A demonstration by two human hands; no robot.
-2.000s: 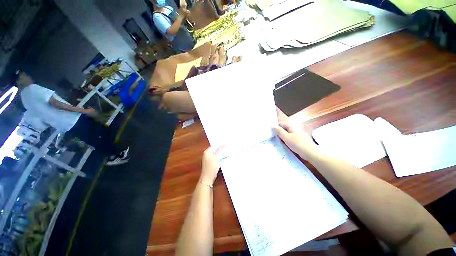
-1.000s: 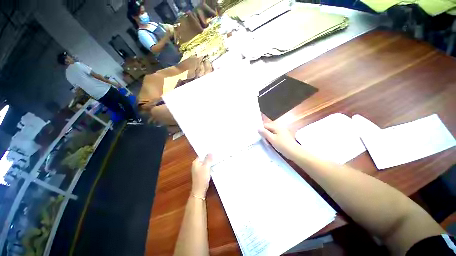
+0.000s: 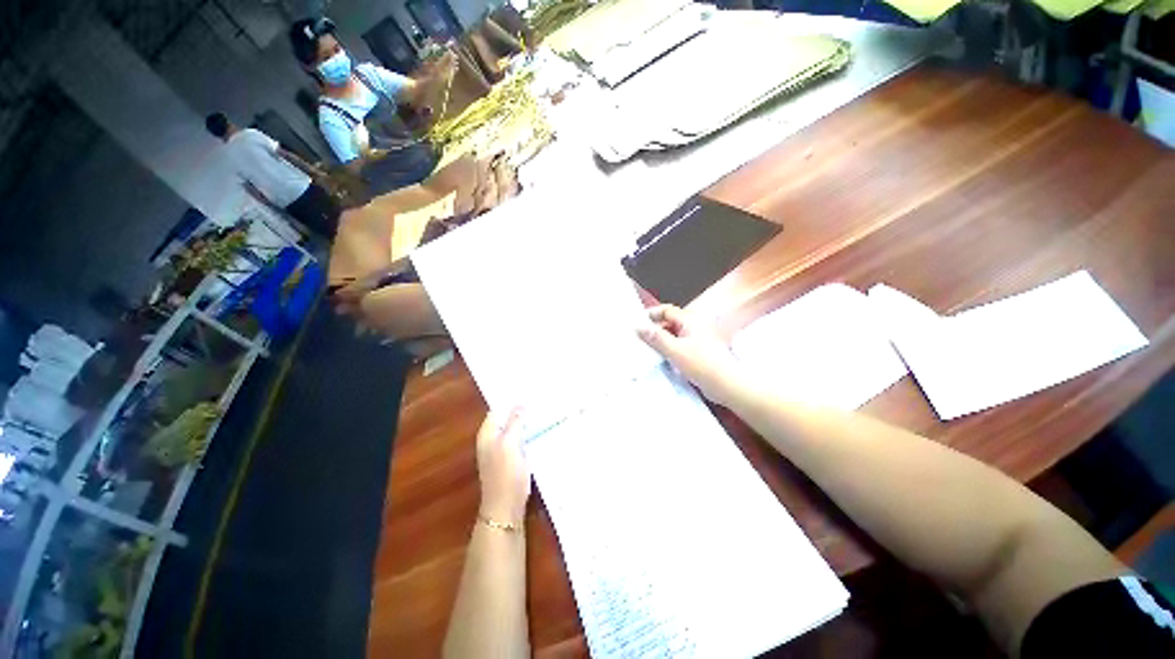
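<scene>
A thick stack of white record sheets (image 3: 670,515) lies at the desk's front edge, with faint handwritten lines low on its left. Its top pages (image 3: 535,303) are folded back away from me. My left hand (image 3: 503,451) holds the stack's left edge near the fold. My right hand (image 3: 664,337) is at the right edge by the fold, fingers bent; the head view does not show clearly whether it grips the paper. White pattern pieces (image 3: 825,345) and a white sheet (image 3: 1031,345) lie to the right of the stack.
A dark flat rectangle (image 3: 702,251) lies beyond my right hand on the reddish-brown desk (image 3: 966,167). Layered yellow-green pieces (image 3: 735,97) lie on the far table. Brown leather (image 3: 374,238) is at the far left. Two people stand beyond; a marked floor aisle runs left.
The view has shifted, so the desk things sit further left. My right hand's fingers have lifted slightly at the paper's edge. The person in the white shirt has walked further away.
</scene>
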